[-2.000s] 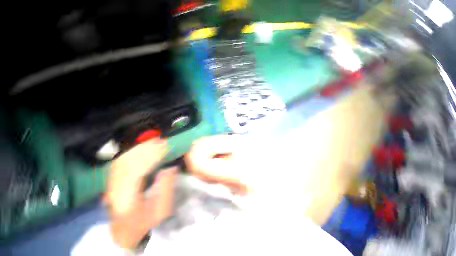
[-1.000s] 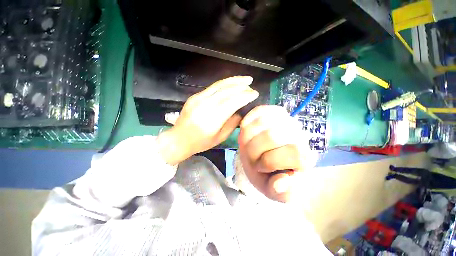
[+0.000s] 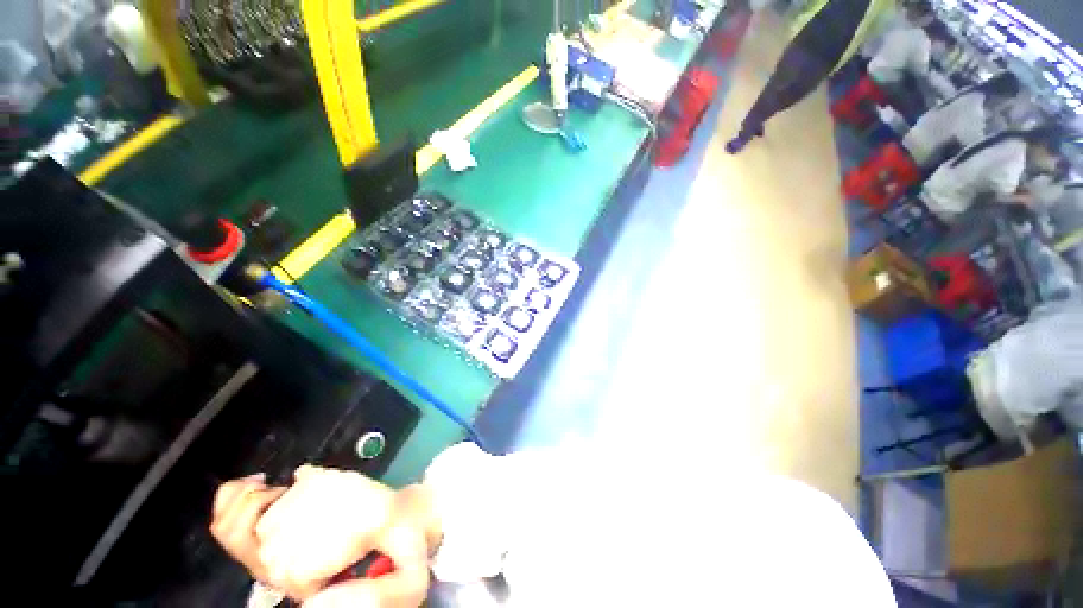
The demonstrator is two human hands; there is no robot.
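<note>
My right hand [image 3: 339,534] is closed in a fist at the bottom left, in front of the black press [image 3: 131,392]. A bit of a red handle [image 3: 380,567] shows between its fingers; the tool's shaft is hidden. Fingers that look like my left hand [image 3: 241,513] touch the far side of the fist. The glare hides most of the left hand and anything between the hands. The press's green-ringed button [image 3: 369,445] is just above the right hand.
A clear tray [image 3: 469,279] holds rows of black parts right of the blue hose [image 3: 368,350]. A red knob [image 3: 216,241] is on the press. White tissue [image 3: 453,150] and a yellow post [image 3: 339,83] stand beyond. Seated people, red crates [image 3: 880,173] and a blue bin [image 3: 930,362] are right.
The view has swung to the right, so the press and both hands now sit at the lower left. The hands remain together. The left stack of trays has left the view.
</note>
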